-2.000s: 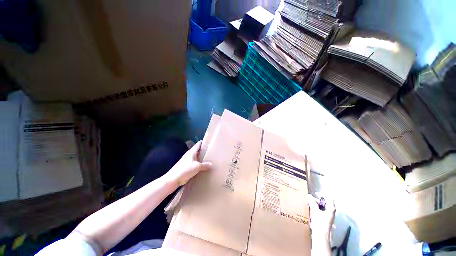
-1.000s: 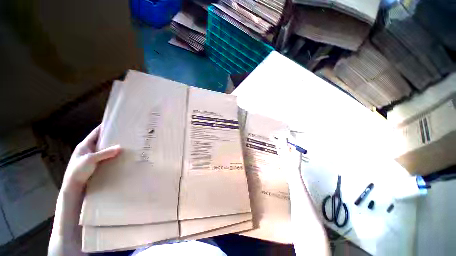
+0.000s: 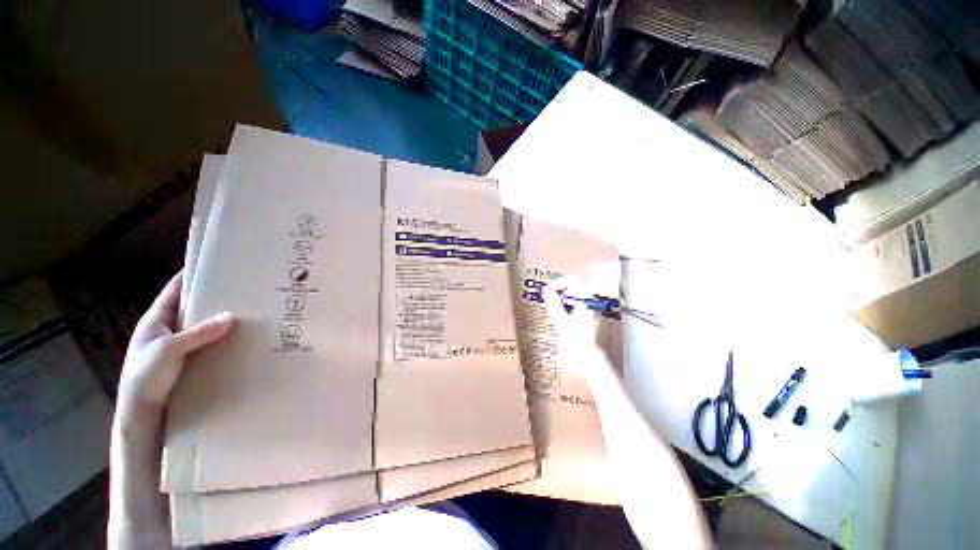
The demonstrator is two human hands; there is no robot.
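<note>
My left hand [image 3: 172, 349] grips the left edge of several flat cartons [image 3: 451, 397], thumb on top, fingers underneath. The top carton shows a centre crease, an icon column on one panel and two dark bars on the other. Another flat carton [image 3: 564, 376] lies to their right, partly covered by them. My right hand [image 3: 575, 322], washed out by glare, holds a dark marker pen [image 3: 604, 304] over that carton's print beside its dark bars. Whether the tip touches is unclear.
Black-handled scissors [image 3: 724, 421], a spare marker [image 3: 786, 393] and small black pieces lie on the white table [image 3: 741, 290]. A white item with a blue top [image 3: 881, 378] is at the right edge. Beyond the table are a green crate [image 3: 489, 64] and carton stacks [image 3: 806, 107].
The held cartons have moved left across the view, uncovering the carton to their right. My right hand has moved from beside the cartons onto that carton's print with the marker.
</note>
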